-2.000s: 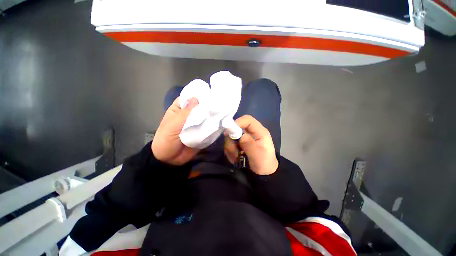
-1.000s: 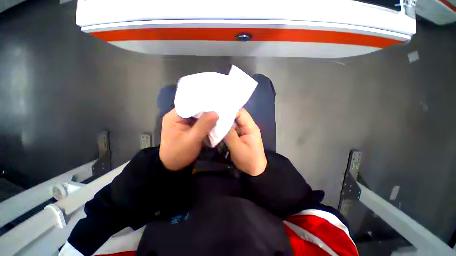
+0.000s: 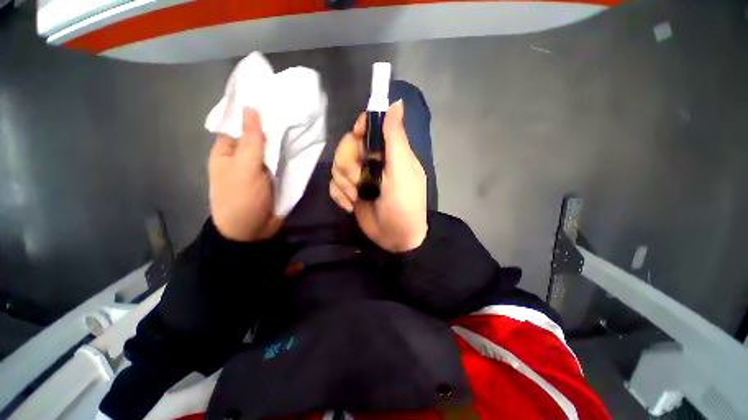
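Note:
My right hand (image 3: 384,176) holds a small stick-shaped item (image 3: 374,139) upright over the lap, between thumb and fingers. Its body is black, with a white end pointing away from me and a darker, brownish lower part. My left hand (image 3: 239,182) holds a crumpled white tissue (image 3: 287,115) between thumb and fingers, to the left of the stick. The tissue and the stick are apart. The fingers behind the tissue are partly hidden.
The white machine console with an orange stripe (image 3: 148,30) crosses the top edge. White metal frame bars with dark brackets stand at left (image 3: 123,308) and right (image 3: 623,279). The grey floor (image 3: 500,131) shows between, with small pale scraps on it.
The hands have moved apart. The tissue has moved left, off the stick item, which now shows fully in my right hand. The view has shifted, so the console sits higher.

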